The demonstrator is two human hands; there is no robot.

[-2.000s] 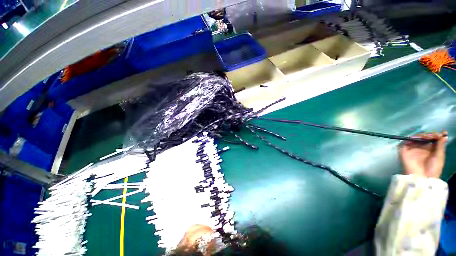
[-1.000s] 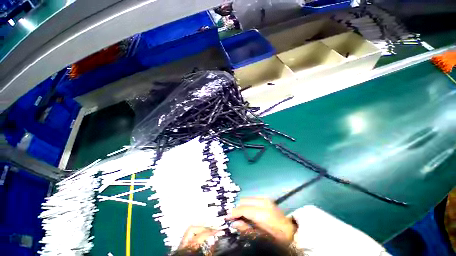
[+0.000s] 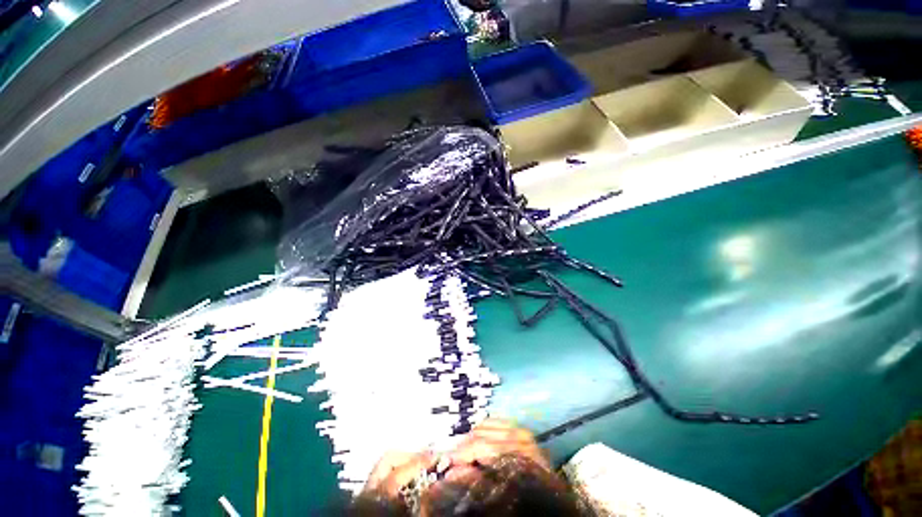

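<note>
Both my hands are at the bottom edge, close together and partly hidden by a dark blurred shape. My right hand (image 3: 502, 441) has a black strand (image 3: 596, 414) running out from it to the right; its fingertips are not clear. My left hand (image 3: 396, 477) is at the lower end of the row of joined white pieces (image 3: 389, 374) with black bands; what it holds cannot be made out. A tangled heap of black tubing (image 3: 455, 217) lies above the row, partly in a clear plastic bag (image 3: 349, 207). Loose strands trail right over the green bench.
Loose white tubes (image 3: 136, 424) lie at left beside a yellow line (image 3: 266, 434). A divided cream tray (image 3: 708, 136) and a small blue bin (image 3: 531, 86) stand behind. Large blue bins (image 3: 374, 45) are at back left. More banded pieces (image 3: 799, 56) lie at far right.
My right hand has come from the far right, where it held a black strand, to beside my left hand. The loose strands have shifted and the whole view has moved slightly.
</note>
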